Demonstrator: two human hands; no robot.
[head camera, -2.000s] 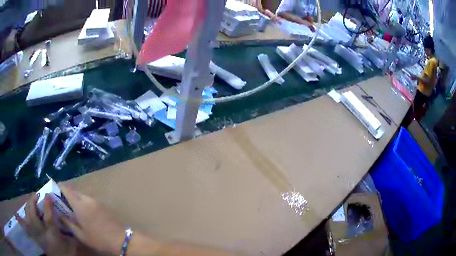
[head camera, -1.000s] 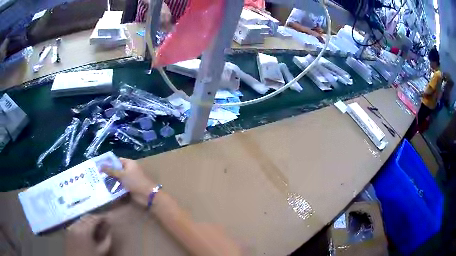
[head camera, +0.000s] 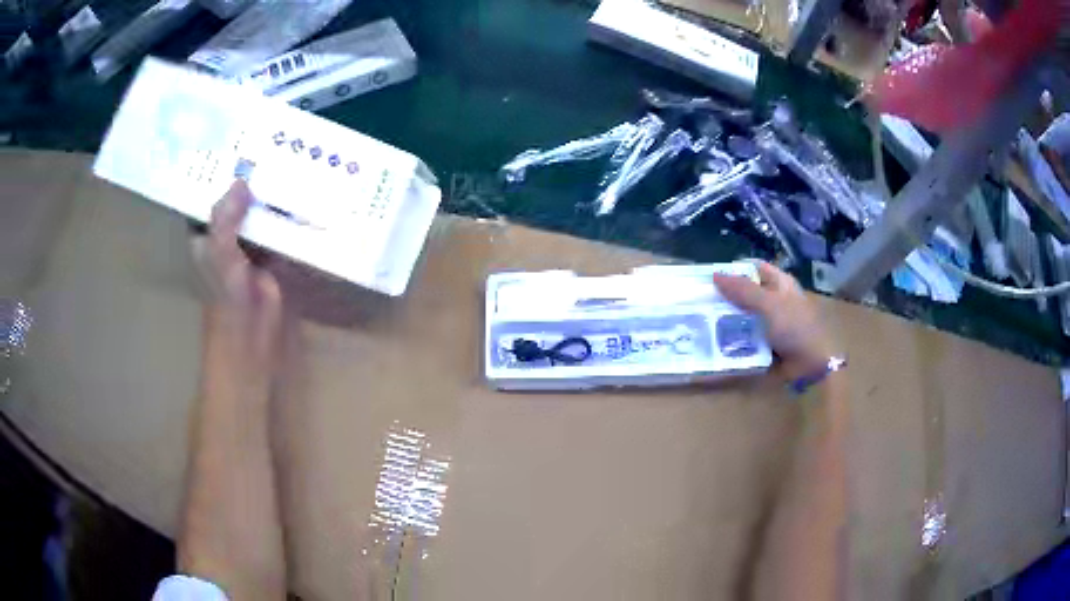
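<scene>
My left hand (head camera: 241, 264) holds a long white printed retail box (head camera: 270, 176) tilted over the bench at the left, with a row of small diamonds on its face. My right hand (head camera: 780, 308) grips the right end of a white inner tray (head camera: 634, 373) over the middle of the bench. A black coiled cable (head camera: 549, 350) lies in the tray's left part, with clear-wrapped pieces beside it. The box and the tray are apart. The inside of the box is hidden.
The brown taped bench (head camera: 563, 493) curves along the green belt (head camera: 481, 106). On the belt lie clear-wrapped sticks (head camera: 716, 188), white boxes (head camera: 675, 45) and blue cards (head camera: 927, 276). A grey metal upright (head camera: 939, 188) and a red-pink hanging piece (head camera: 974, 76) stand at the right.
The view has swung left. The tray is now out in my right hand, apart from the box. The box, earlier held by my right hand, is now in my left hand.
</scene>
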